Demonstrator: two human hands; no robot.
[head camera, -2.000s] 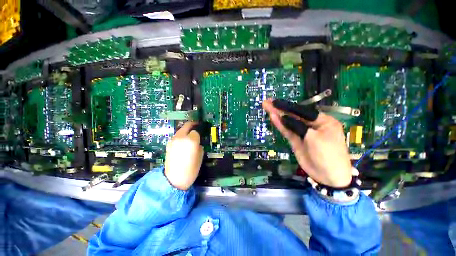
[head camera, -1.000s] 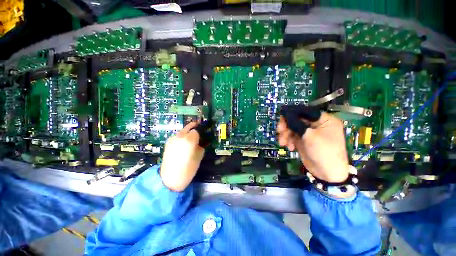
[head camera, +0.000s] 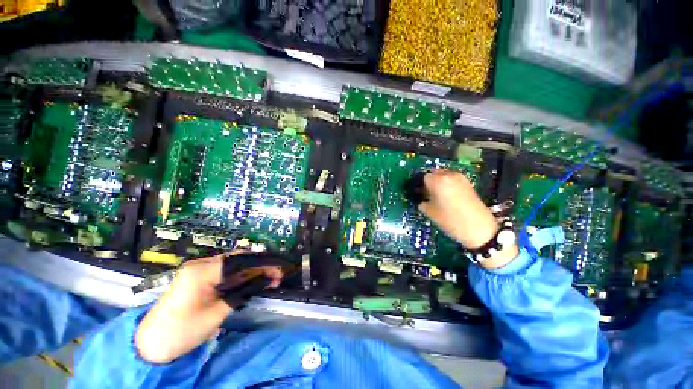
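A green circuit board (head camera: 380, 190) with silvery and white parts sits in a black carrier at the centre. My right hand (head camera: 448, 199) is over its upper right part, fingers bent down and black coverings on the fingertips; whether it holds a part is hidden. My left hand (head camera: 205, 289) is at the front edge of the neighbouring board (head camera: 213, 182) on the left, over the carrier's front. Its fingers point right, with black coverings on them. I cannot tell whether it holds anything.
Behind the rail (head camera: 304, 80) are a bin of small yellow components (head camera: 438, 42), a bin of grey block components (head camera: 319, 26) and a translucent labelled box (head camera: 575, 34). A blue cord (head camera: 558, 182) runs past my right wrist. More boards in carriers extend to both sides.
The view has shifted, bringing the bins in. My left hand has moved left and towards me, away from the central board's left edge. My right hand remains over the central board, its fingers now bent down.
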